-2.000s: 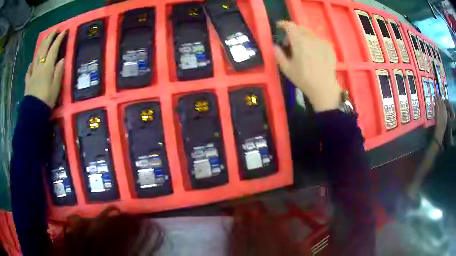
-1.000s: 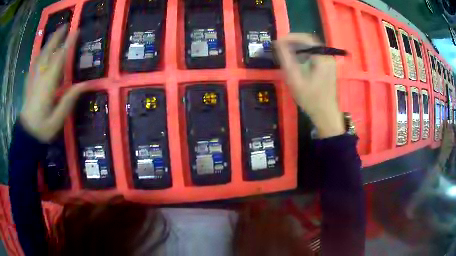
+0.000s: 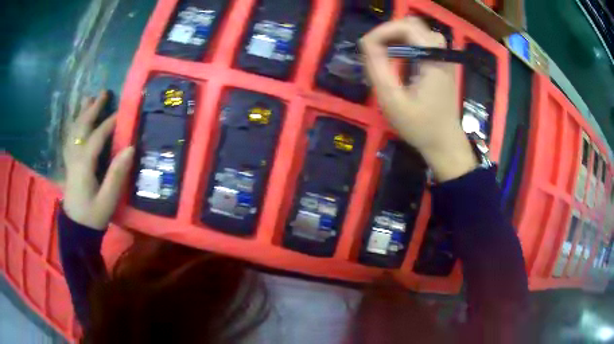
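Note:
A red-orange phone tray lies in front of me, tilted in view. Its two rows of pockets hold several black phone backs, such as one at the lower middle, each with a gold spot and silver and white patches. My right hand holds a black marker pen above the upper row. The pen's tip looks close to a phone back, but I cannot tell if it touches. My left hand holds nothing, fingers apart, at the tray's left edge.
A second red tray stands to the right with gold handsets at its far side. A blue pen lies between the trays. Another red tray is at the lower left. A shiny strip lies on the green mat. Cardboard shows at the top.
The view has swung left, so the tray appears turned and more of the mat shows at left. My right hand, empty-looking at first, has taken the marker and moved over the upper row.

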